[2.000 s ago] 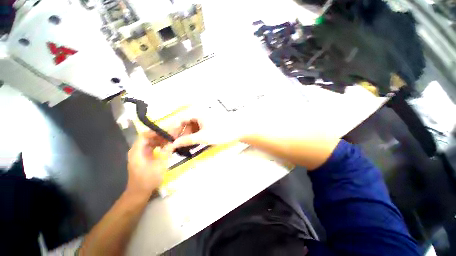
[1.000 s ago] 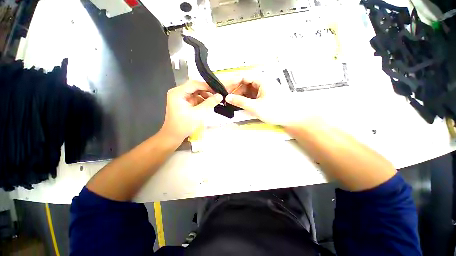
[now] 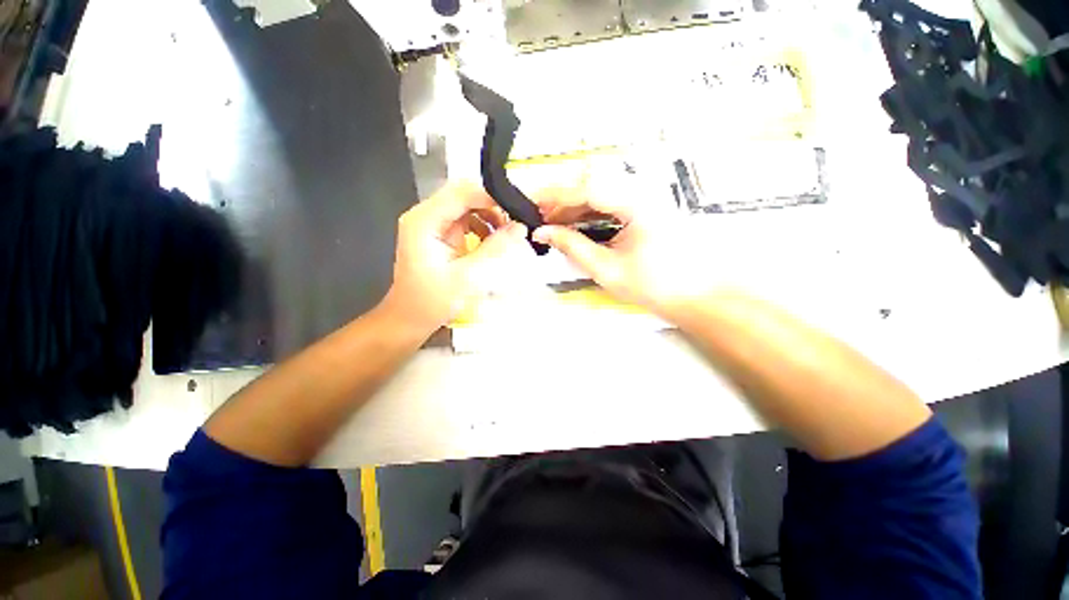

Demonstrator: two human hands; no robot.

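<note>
A narrow black shaped strip [image 3: 499, 135] runs from near the machine head down to my fingers. My left hand [image 3: 451, 252] pinches its lower end from the left. My right hand [image 3: 604, 252] holds the same end from the right, thumb and fingers closed; a dark bit shows between its fingers. Both hands meet above the white, yellow-edged sewing template [image 3: 750, 275]. A dark bar lies just below my right fingers, over a yellow edge. The glare hides the fingertips' exact contact with the template.
A thick stack of black panels [image 3: 70, 281] lies at the left, beside a dark slide plate [image 3: 317, 152]. A tangled pile of black cut strips [image 3: 955, 152] lies at the right. Silver clamp plates [image 3: 563, 21] and part of the machine head are at the top.
The view has turned from a tilted look at the machine to straight down. Since a second ago the strip's bend has shifted right and its lower end sits more between my fingers. Both hands still hold it.
</note>
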